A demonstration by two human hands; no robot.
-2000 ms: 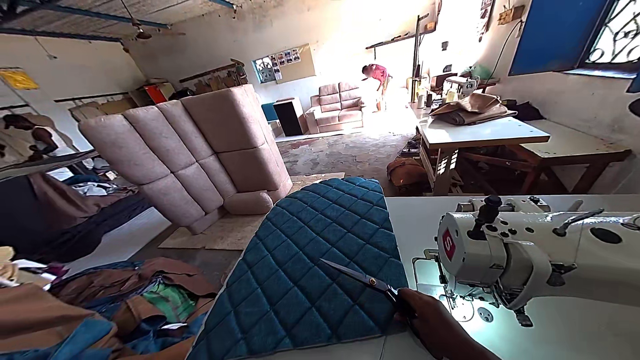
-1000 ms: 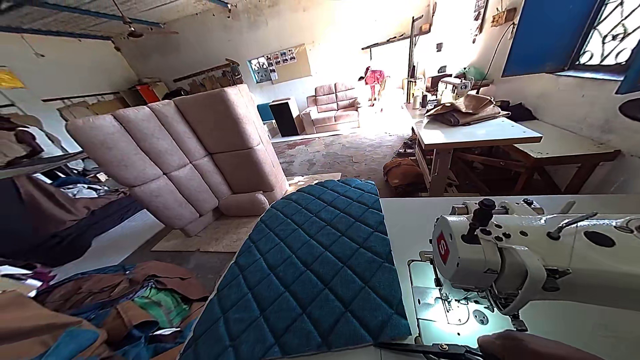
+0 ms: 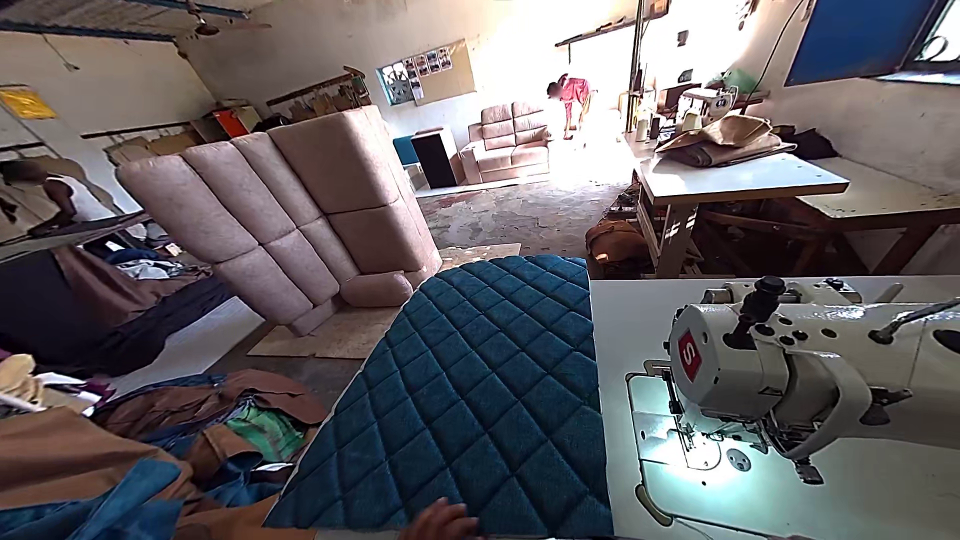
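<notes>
A quilted teal fabric panel [image 3: 480,390] with diamond stitching lies on the white sewing table, its straight right edge beside the sewing machine. At the bottom edge of the view my left hand [image 3: 440,521] touches the panel's lower part; only some fingers show, so its grip is hidden. My right hand is out of the frame, and the scissors cannot be made out. The white industrial sewing machine [image 3: 735,360] stands to the right of the panel, its lamp lighting the needle plate [image 3: 701,454]. No fabric lies under its needle.
Brown, blue and green cloth [image 3: 262,405] is heaped at lower left. A pinkish upholstered sofa piece [image 3: 300,210] stands beyond the panel. Another worktable [image 3: 742,176] with folded brown material [image 3: 724,141] is at right. One person [image 3: 574,94] bends near a sofa [image 3: 510,142]; another [image 3: 67,195] is at far left.
My right hand, seen holding scissors over the panel and then low by the machine, has left the view. My left hand has appeared at the panel's lower edge.
</notes>
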